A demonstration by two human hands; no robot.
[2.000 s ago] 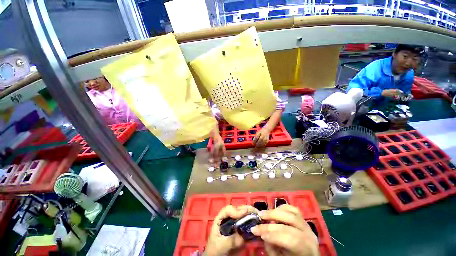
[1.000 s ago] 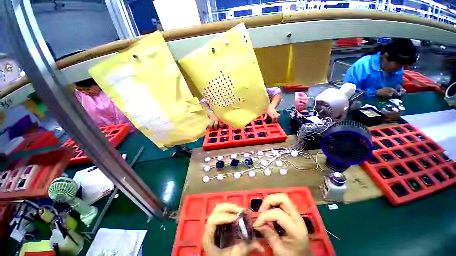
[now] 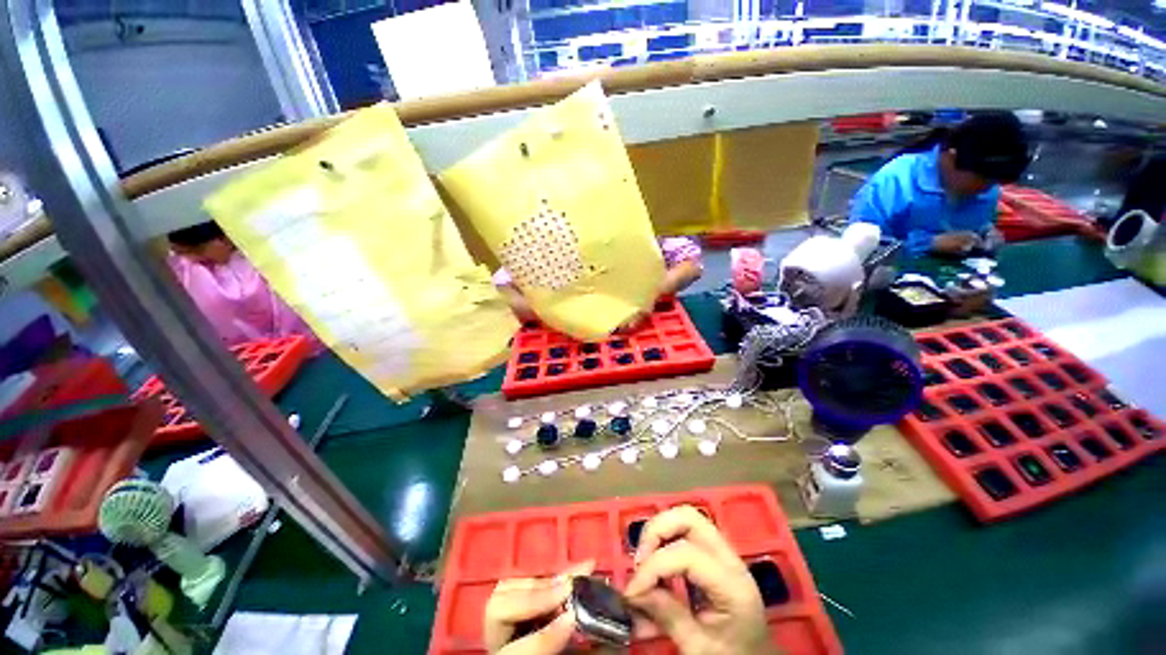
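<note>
My left hand (image 3: 531, 615) holds a dark watch body (image 3: 600, 610) with a silver rim between its fingertips, above the near red tray (image 3: 492, 544). My right hand (image 3: 701, 582) is just right of it, its fingertips pinched at the unit's right edge; whether they grip the unit or something thin on it cannot be told. The near tray's left pockets show bare red. Dark units sit in some right pockets, one at the right (image 3: 769, 582), others partly hidden by my right hand.
Beyond the tray lies a brown board (image 3: 480, 476) with white discs, thin cables and several dark units. A whitish bottle (image 3: 835, 482) and purple fan (image 3: 861, 375) stand right, near a filled red tray (image 3: 962, 450). A metal post (image 3: 217, 333) rises left. Yellow sheets (image 3: 365, 256) hang overhead. Co-workers sit opposite.
The watch body has been turned and now shows a broad dark face. The hands have shifted slightly left and down in the picture. The co-worker's hands have left the discs for the far tray.
</note>
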